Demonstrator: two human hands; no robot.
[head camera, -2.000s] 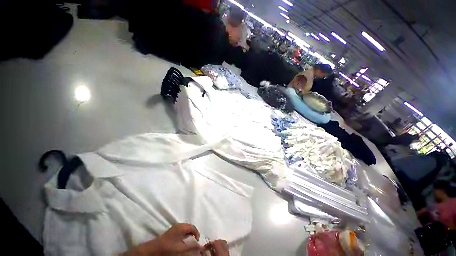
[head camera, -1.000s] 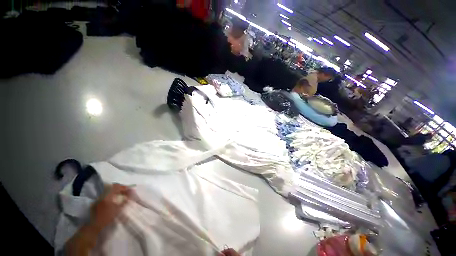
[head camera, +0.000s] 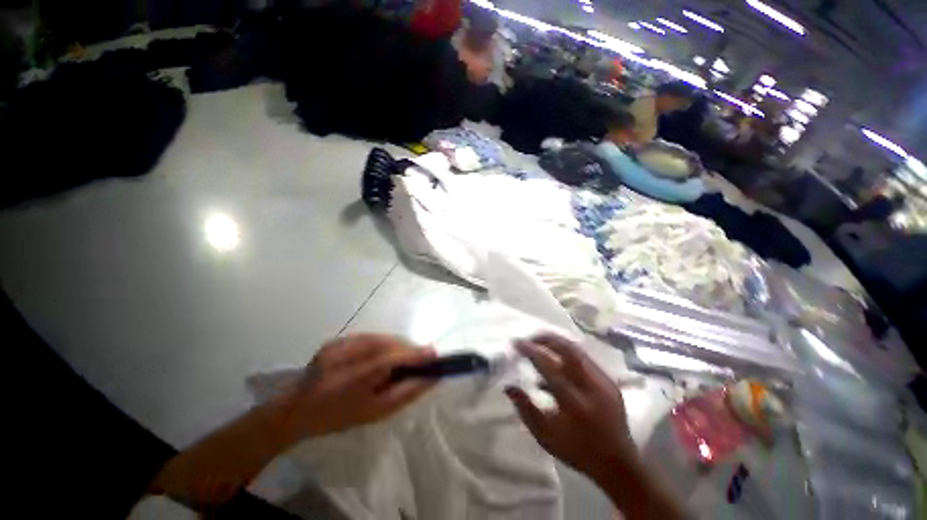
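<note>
A white shirt (head camera: 462, 457) lies in front of me, partly bunched. My left hand (head camera: 356, 378) is over its upper left part, closed around a short black object (head camera: 442, 367). This may be part of the hanger; its left end is hidden in my fingers. My right hand (head camera: 574, 411) is just right of the object's tip, thumb and fingers apart, beside or lightly touching white cloth. The collar and hanger hook cannot be made out.
White shirts (head camera: 488, 218) with bunched black hooks (head camera: 378, 178) lie beyond. Pale strips (head camera: 676, 254), shiny folded bags (head camera: 701, 330), a pink-red bottle (head camera: 708, 421) and a small dark blue item (head camera: 738, 482) are to the right. Dark cloth (head camera: 86, 127) is far left. People are behind the table.
The working shirt has been shifted and bunched; its spread collar and hook no longer show. My left hand has moved right from the collar with the black object. My right hand has come up into view.
</note>
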